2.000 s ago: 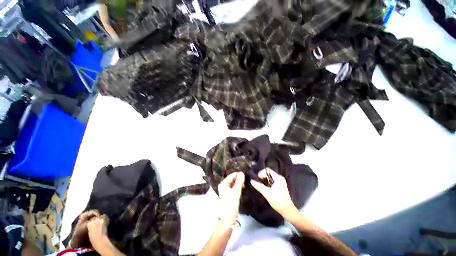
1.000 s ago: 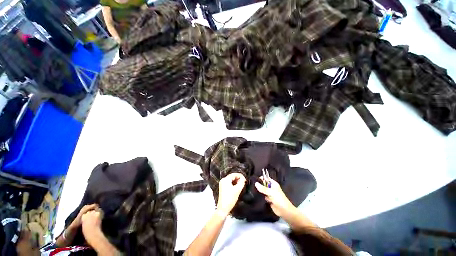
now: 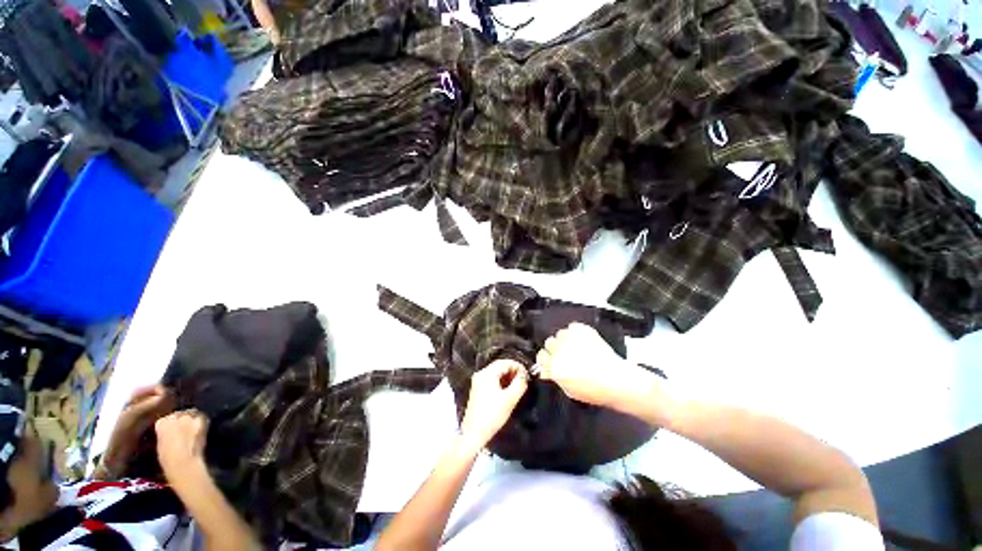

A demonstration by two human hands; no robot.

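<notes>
A dark plaid garment (image 3: 490, 323) with smooth black lining (image 3: 581, 436) lies bunched on the white table in front of me. My left hand (image 3: 499, 396) pinches the garment where plaid meets lining. My right hand (image 3: 571, 361) is closed at the same spot, its fingertips almost touching the left ones. A small bright glint shows at the right fingertips; the snips themselves are mostly hidden by the hand. A plaid tie (image 3: 409, 311) sticks out from the garment to the upper left.
A large plaid heap (image 3: 635, 97) with white loops spans the table's far side, a ridged stack (image 3: 345, 140) at its left. At lower left another person's hands (image 3: 181, 436) work on a similar garment (image 3: 253, 361). A blue bin (image 3: 92, 242) stands left of the white table (image 3: 248, 248).
My right hand has moved in and up to the left fingertips, and the snips that showed above it are now mostly hidden. The other person's hands have moved apart.
</notes>
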